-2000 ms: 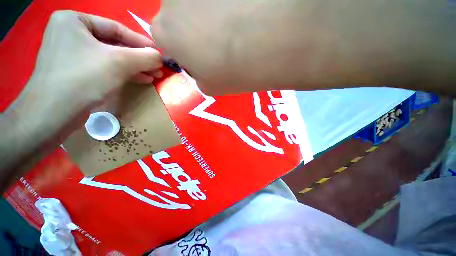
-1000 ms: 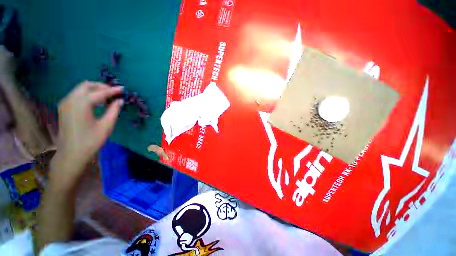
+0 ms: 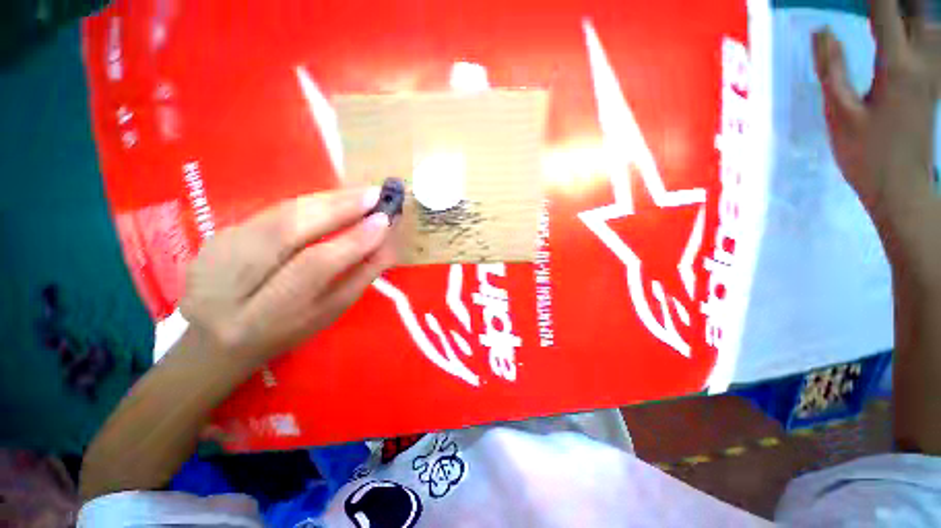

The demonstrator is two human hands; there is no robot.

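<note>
My left hand (image 3: 294,263) pinches a small dark part (image 3: 389,200) between thumb and fingertips, over the left edge of the cardboard pad (image 3: 506,134). A small round white cap (image 3: 440,182) sits on the pad, with tiny dark fittings (image 3: 454,229) scattered beside and below it. The pad lies on the red printed sheet (image 3: 578,340). My right hand (image 3: 887,113) is over the white sheet (image 3: 820,268) at the right, fingers apart. Its upper fingers are cut off by the picture's edge, and no object shows in it.
More small dark parts (image 3: 77,351) lie on the green bench surface (image 3: 52,217) at left. A blue bin with pale pieces (image 3: 825,392) is below the bench at right. Another blue bin (image 3: 253,480) shows at the lower left. A bit of white wipe (image 3: 170,332) shows behind my left wrist.
My left hand has moved from the heap of dark parts to the cardboard pad, holding one part. My right hand has come into view at the right. The view has turned towards the right.
</note>
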